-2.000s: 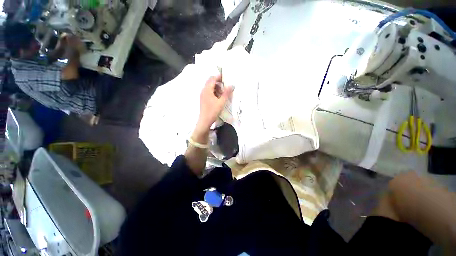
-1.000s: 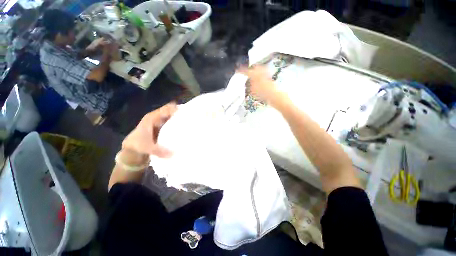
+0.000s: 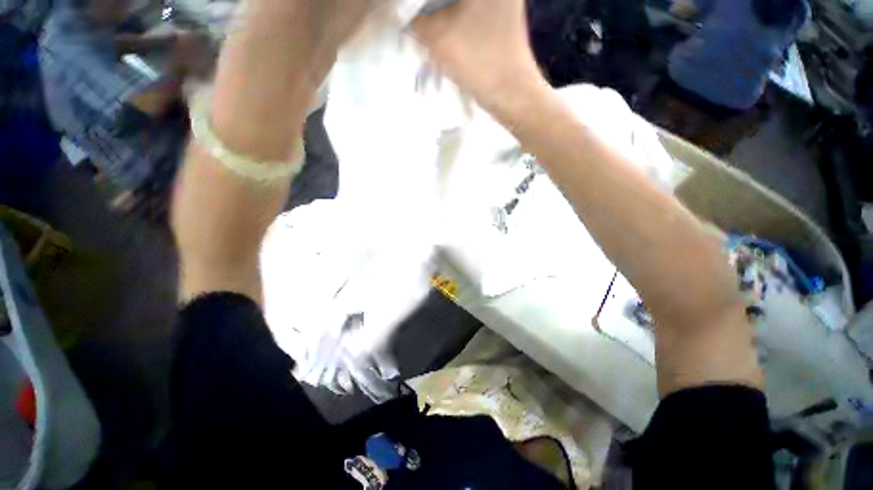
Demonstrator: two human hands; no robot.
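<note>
A white garment [image 3: 383, 182] hangs from both raised hands, its lower part bunched in front of my dark top. My right hand [image 3: 469, 38] is at the top edge, blurred, with its fingers closed on the cloth. My left hand [image 3: 330, 14] is mostly cut off by the top edge; the cloth hangs directly beside it, and its fingers are hidden. More white cloth [image 3: 613, 120] lies behind my right forearm on the table's far left end.
The pale sewing table [image 3: 574, 354] runs to the right, with the machine [image 3: 766, 278] partly behind my right forearm. A grey tub [image 3: 48, 383] with something red is at the lower left. A seated person [image 3: 96, 86] is upper left, another person [image 3: 732, 53] upper right.
Both hands have risen to the top edge, lifting the garment from the lap and table. The view has shifted left, and the scissors are out of sight.
</note>
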